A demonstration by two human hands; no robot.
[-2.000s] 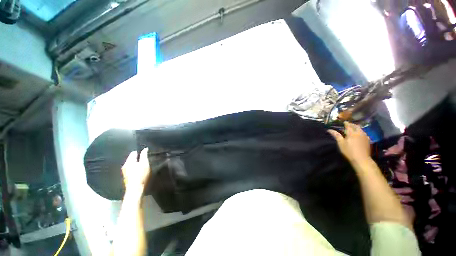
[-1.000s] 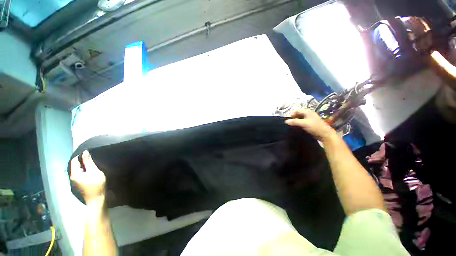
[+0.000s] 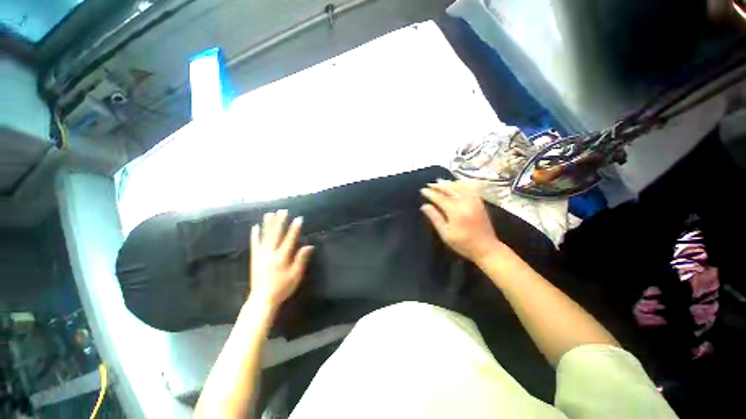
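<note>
A black garment (image 3: pixel 360 258) lies spread along the dark-grey padded board (image 3: pixel 151 274), whose rounded left end shows bare. My left hand (image 3: pixel 278 258) rests on the garment left of its middle, fingers apart and palm down. My right hand (image 3: pixel 460 217) lies at the garment's far edge toward the right, fingers partly spread; whether it pinches cloth cannot be told. The steam iron (image 3: pixel 560 168) with its orange-brown handle stands on the crumpled whitish cloth (image 3: pixel 491 155) to the right of the board.
The white-covered table (image 3: pixel 343 106) extends behind the board, with a blue upright box (image 3: pixel 208 86) at its back edge. Dark hoses (image 3: pixel 654 110) run from the iron to the upper right. Pink-and-black patterned cloth (image 3: pixel 703 278) hangs at right. A yellow hose (image 3: pixel 101 393) shows at lower left.
The garment, lifted along its far edge one second ago, now lies flatter on the board. My left hand has moved right from the board's left end. My right hand has moved slightly left.
</note>
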